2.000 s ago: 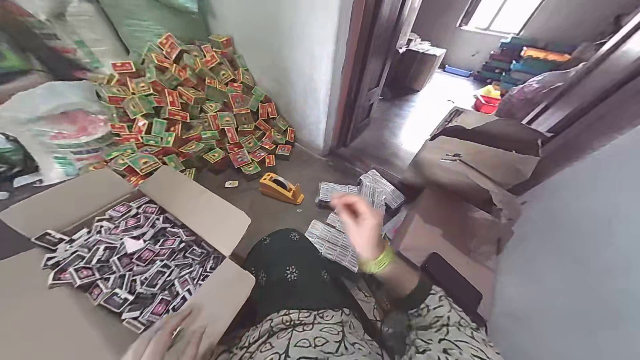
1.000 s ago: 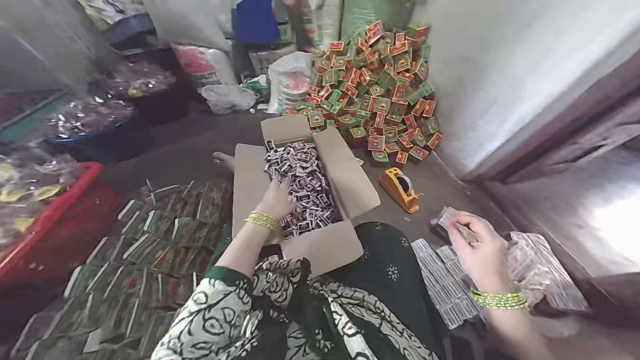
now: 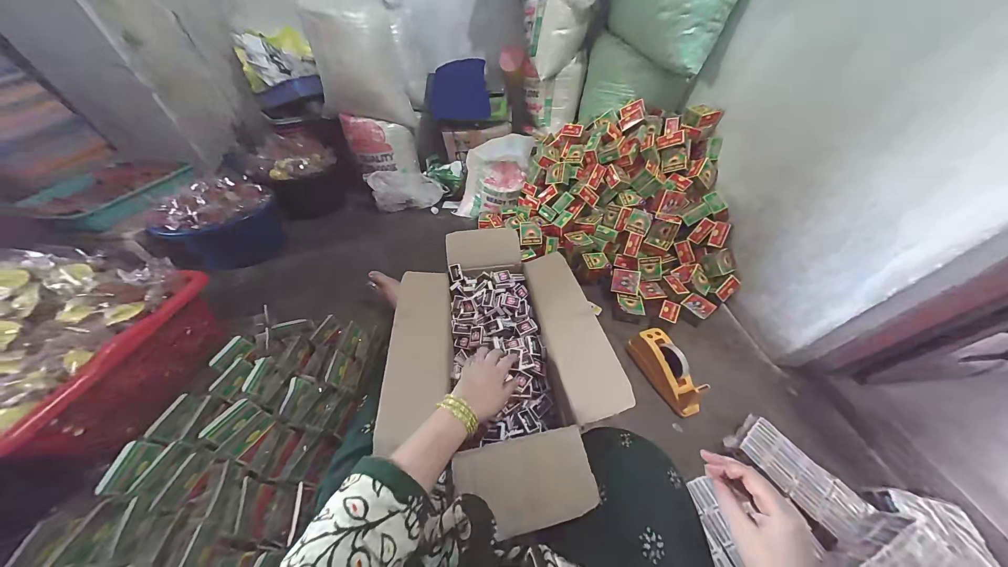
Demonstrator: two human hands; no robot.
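An open cardboard box (image 3: 421,346) stands before me, filled with small dark-and-white matchbox-like boxes (image 3: 496,307). My left hand (image 3: 486,383), with yellow bangles, rests on these boxes, fingers bent among them; whether it grips one is hidden. At the lower right, my right hand (image 3: 756,504) is over wrapped rows of small packs (image 3: 811,472), thumb and fingers curved near each other; whether something is between them cannot be told. A yellow tape dispenser (image 3: 668,370) lies on the floor between the box and those packs.
A heap of red and green boxes (image 3: 630,213) lies against the wall. Green wrapped packs (image 3: 236,433) cover the floor at left, beside a red tub (image 3: 118,362) of plastic-wrapped items. A blue tub (image 3: 216,228) and sacks (image 3: 551,87) stand behind. A bare foot (image 3: 383,287) is beside the box.
The view has swung left since the oldest frame. My left hand, at the box's near edge then, is now among the small boxes. A small pack seen in my right hand a second ago no longer shows.
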